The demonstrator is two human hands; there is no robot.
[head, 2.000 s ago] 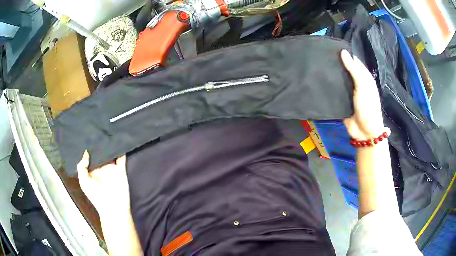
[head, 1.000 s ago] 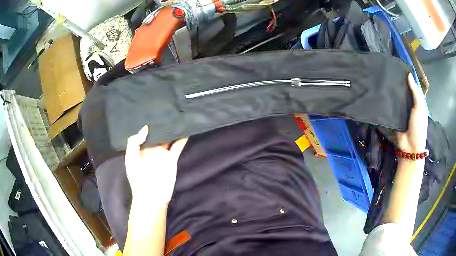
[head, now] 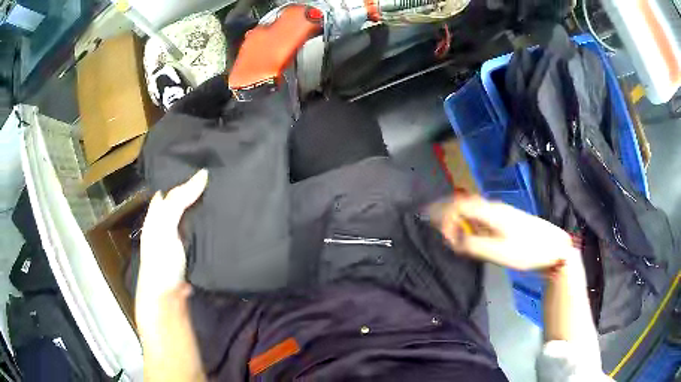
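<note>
A black zippered panel (head: 239,201) lies over the aproned lap. Its left part is doubled into a flat dark pad, and a short stretch of silver zipper (head: 358,241) shows on the part to its right. My left hand (head: 168,231) holds the pad at its left edge, thumb on top. My right hand (head: 496,231) is blurred at the panel's right end, fingers curled; whether it grips the fabric cannot be told. The dark apron (head: 373,328) has an orange-brown patch and rivets.
A blue crate (head: 489,149) with a heap of black zippered panels (head: 567,134) is at right. An orange-red fitting (head: 276,48) with a hose is beyond the knees. A cardboard box (head: 112,104) and a white-lined bin (head: 63,246) with dark pieces are at left.
The panel was stretched out flat between both hands; now it rests on the lap with its left part doubled over. My right hand has moved left and down, and my left hand has moved left.
</note>
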